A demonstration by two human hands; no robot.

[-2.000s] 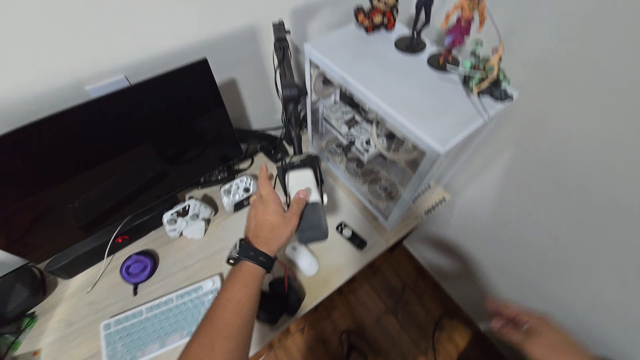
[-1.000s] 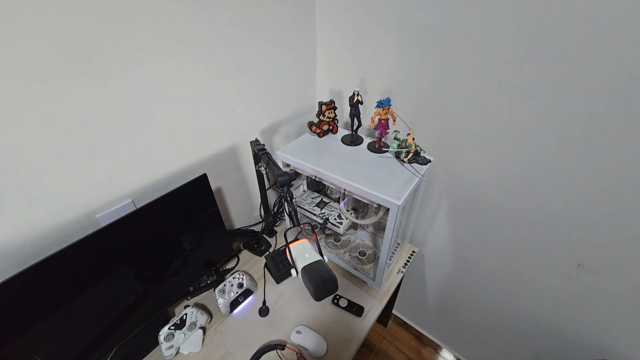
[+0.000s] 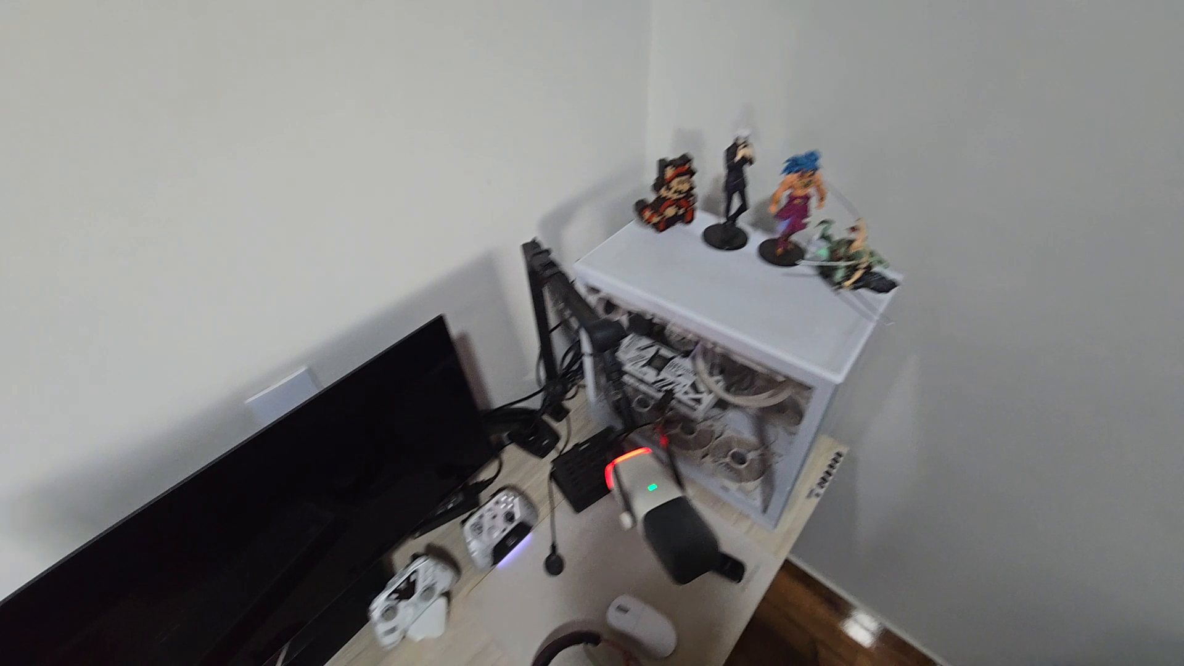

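Neither of my hands is in view. A white and dark grey microphone [image 3: 663,518] hangs from a black boom arm [image 3: 575,305] over the desk, with a red-orange ring and a small green light lit on it. Left of it lie two white game controllers, one [image 3: 500,527] with a purple glow below it and the other [image 3: 413,601] nearer the lower edge. A white mouse [image 3: 642,626] rests below the microphone. Part of a headband [image 3: 566,643] shows at the bottom edge. A dark remote [image 3: 731,567] is partly hidden behind the microphone.
A white computer case [image 3: 721,296] with a glass side stands in the corner, with several figurines [image 3: 791,208] on top. A black monitor [image 3: 250,518] fills the lower left. Behind the microphone sits a black pad-like device [image 3: 585,470]. Wooden floor [image 3: 823,620] shows beyond the desk's right edge.
Two seconds ago my left hand was at the microphone and my right hand was at the lower right; both have left the view. The microphone's ring is now seen lit. The view has shifted.
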